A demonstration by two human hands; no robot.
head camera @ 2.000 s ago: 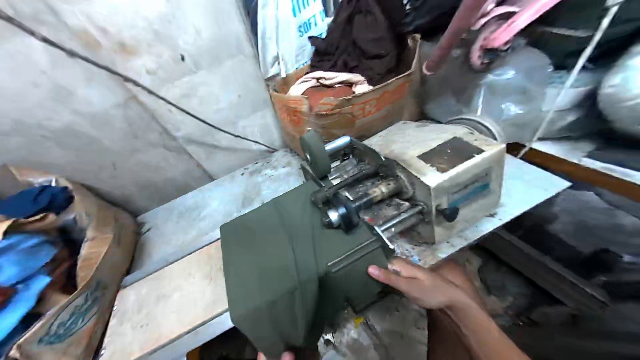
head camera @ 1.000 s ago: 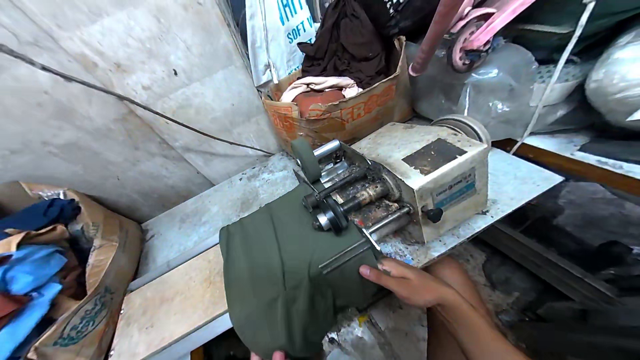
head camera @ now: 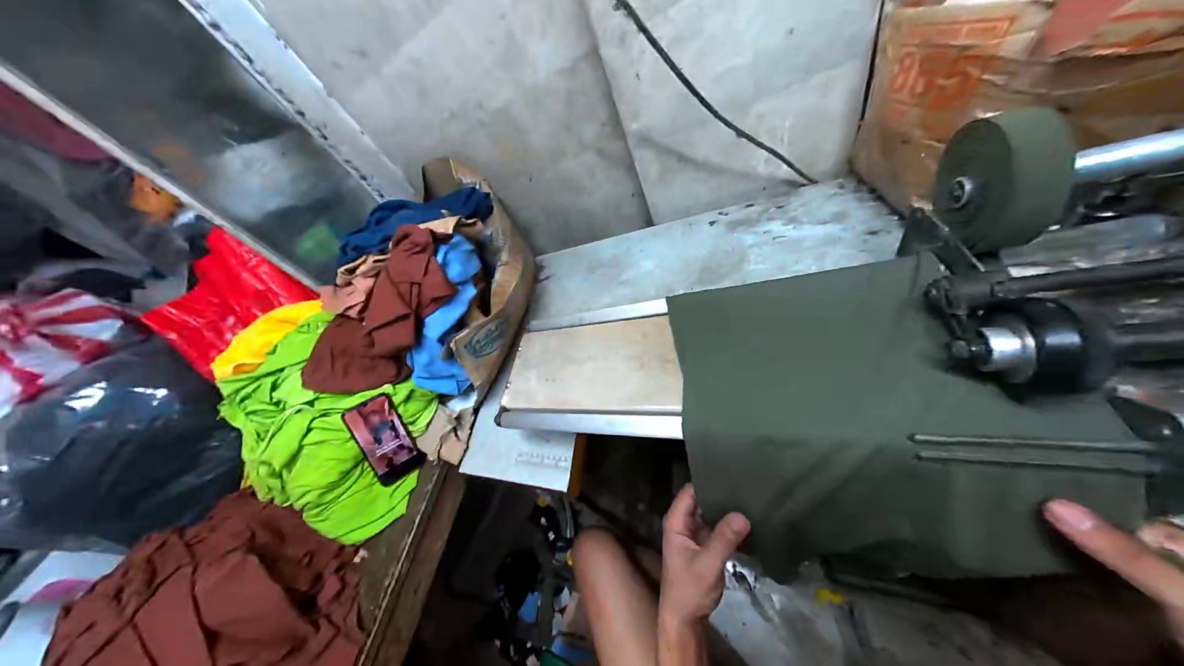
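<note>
A dark green cloth lies over the table and under the black and metal rollers of a cloth-cutting or strip-winding machine. A roll of green fabric strip sits on a metal shaft above it. Two thin metal guide rods lie across the cloth. My left hand is at the cloth's lower left edge, thumb and fingers apart; whether it grips the edge I cannot tell. My right hand, partly cut off at the right edge, touches the cloth's lower right part with a finger.
To the left, a cardboard box holds blue and brown cloths. Beside it a bright green cloth carries a smartphone. Brown cloth and a dark plastic bag lie further left. A pale board runs along the metal table.
The view has swung left and nearer the cloth, bringing the cloth piles and phone into sight. My left hand, earlier barely visible at the bottom edge, now shows more fully beside the cloth.
</note>
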